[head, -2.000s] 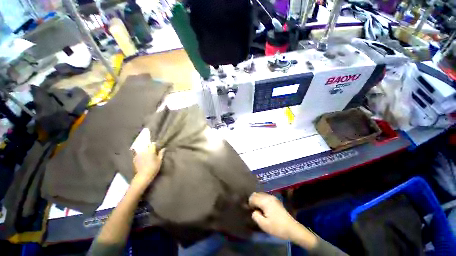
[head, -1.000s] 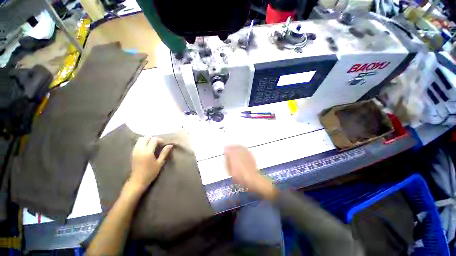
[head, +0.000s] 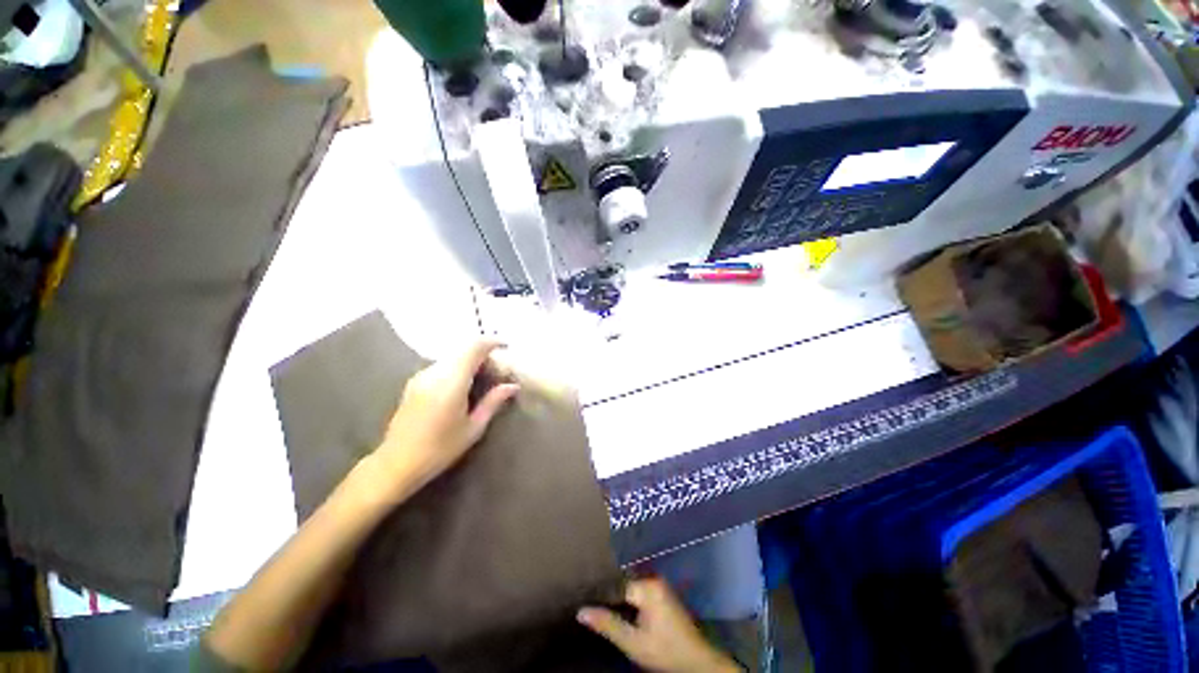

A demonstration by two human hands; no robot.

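Note:
A brown fabric panel (head: 487,526) lies on the white table in front of the sewing machine (head: 684,171) and hangs over its front edge. My left hand (head: 447,408) rests on the panel's upper part, left of and below the needle area, with thumb and fingers close together at the cloth. My right hand (head: 651,628) is at the panel's lower right corner, below the table edge, partly cut off by the picture's bottom. Whether its fingers grip the corner is unclear. A stack of brown panels (head: 145,302) lies at the left.
A red and black tool (head: 717,274) lies behind the needle area, with a yellow tag (head: 821,251) beside it. A small cardboard box (head: 936,316) stands at the right. A blue crate (head: 966,523) with brown cloth is below the ruler-marked edge (head: 789,460).
The panel lies flatter and has shifted towards the needle area. My right hand first left the cloth, then moved down to its lower right corner. The view has moved closer to the machine.

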